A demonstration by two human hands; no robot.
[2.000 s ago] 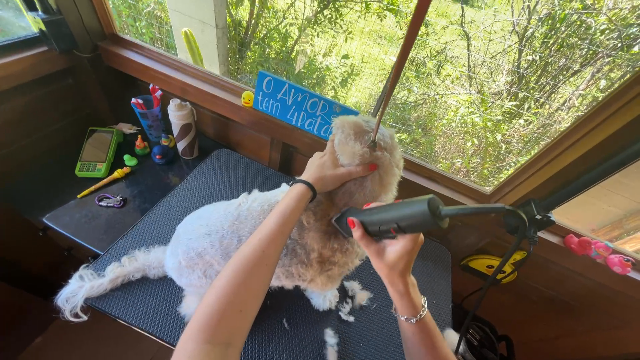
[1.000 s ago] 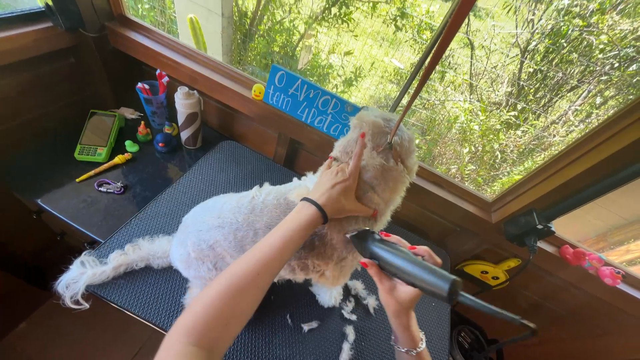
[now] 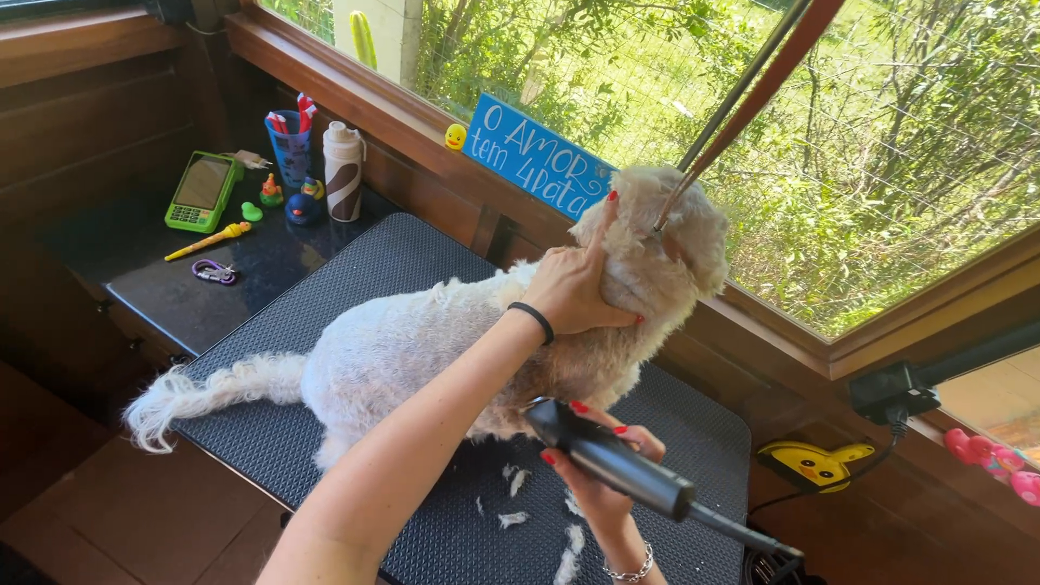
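A white, curly-coated dog (image 3: 406,349) with a close-clipped back is on a black textured grooming table (image 3: 699,439), its head turned away toward the window. My left hand (image 3: 573,288) lies spread on the dog's neck and shoulder, fingers apart, a black band at the wrist. Black electric clippers (image 3: 609,459) are in my right hand (image 3: 601,479), their blade end against the dog's lower side near the chest. A brown grooming strap (image 3: 731,122) runs from above to the dog's neck. Tufts of cut hair (image 3: 571,552) lie on the table beside the dog.
A dark side counter (image 3: 162,301) at left bears a green card terminal (image 3: 201,191), a blue cup (image 3: 291,150), a bottle (image 3: 344,171), rubber ducks, a yellow pen (image 3: 207,241) and a purple carabiner (image 3: 214,272). The clipper cord (image 3: 743,532) trails right. A window and blue sign (image 3: 532,154) stand behind.
My right hand has moved the clippers down from the dog's neck and shoulder area to its lower side. My left hand has shifted from near the head onto the neck and shoulder.
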